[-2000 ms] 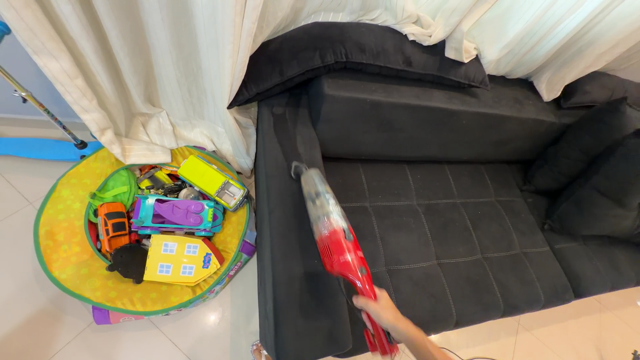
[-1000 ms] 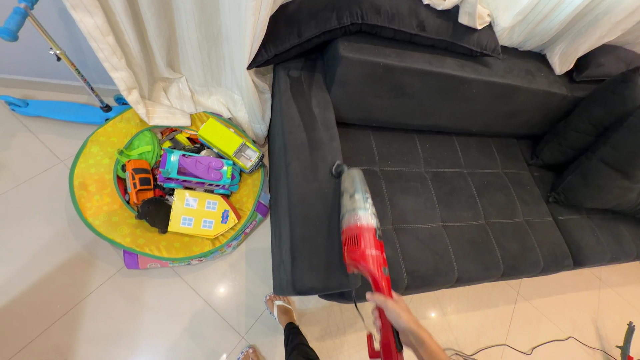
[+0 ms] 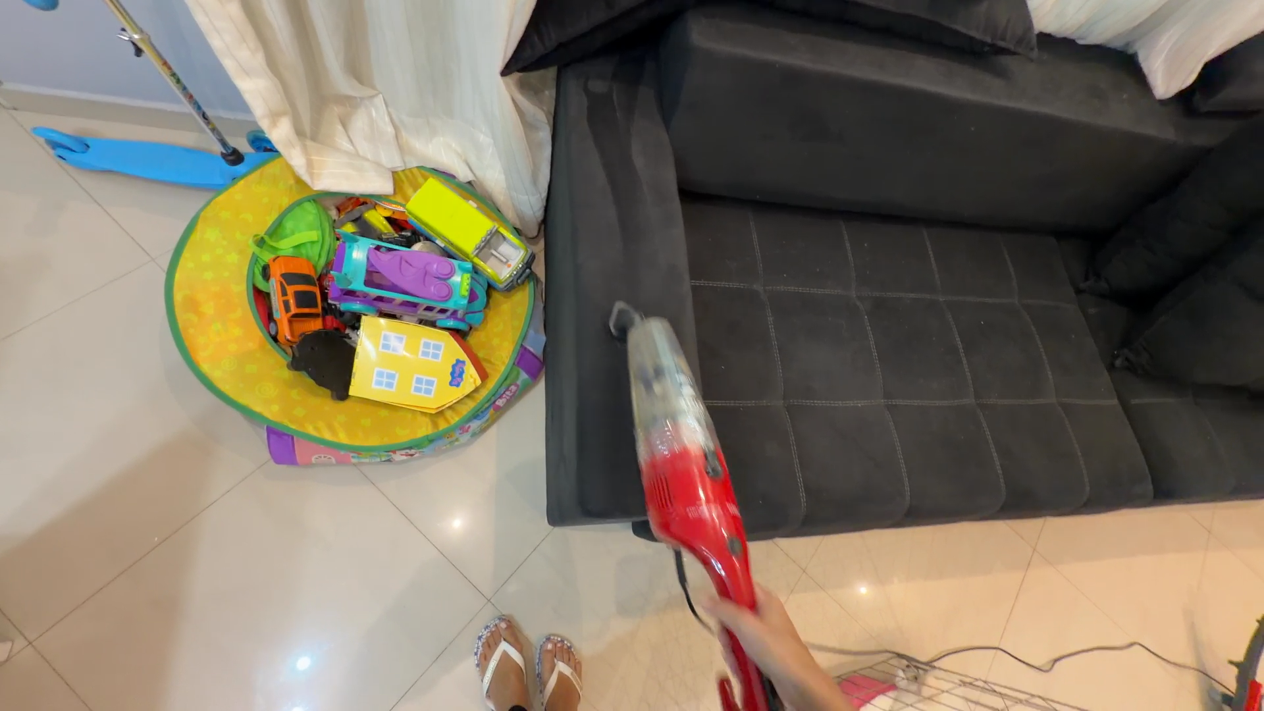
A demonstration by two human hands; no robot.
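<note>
My right hand [image 3: 765, 632] grips the handle of a red handheld vacuum cleaner [image 3: 691, 484] with a clear dust cup. Its nozzle end [image 3: 624, 318] is at the top of the left armrest [image 3: 617, 227] of a black fabric sofa [image 3: 889, 326]; whether it touches cannot be made out. A black cord hangs from the vacuum. Darker streaks run along the armrest's far part. My left hand is out of the picture.
Left of the sofa stands a round yellow toy bin [image 3: 212, 306] full of toys, by a cream curtain [image 3: 395, 89] and a blue scooter [image 3: 158, 163]. Two sandalled feet [image 3: 509, 657] are on the tiles. A cord [image 3: 1047, 657] and a wire rack [image 3: 948, 686] lie at lower right.
Both feet now show on the floor, and the wire rack has come into view at the bottom. The vacuum stays in my right hand, its nozzle still around the armrest. The view has shifted.
</note>
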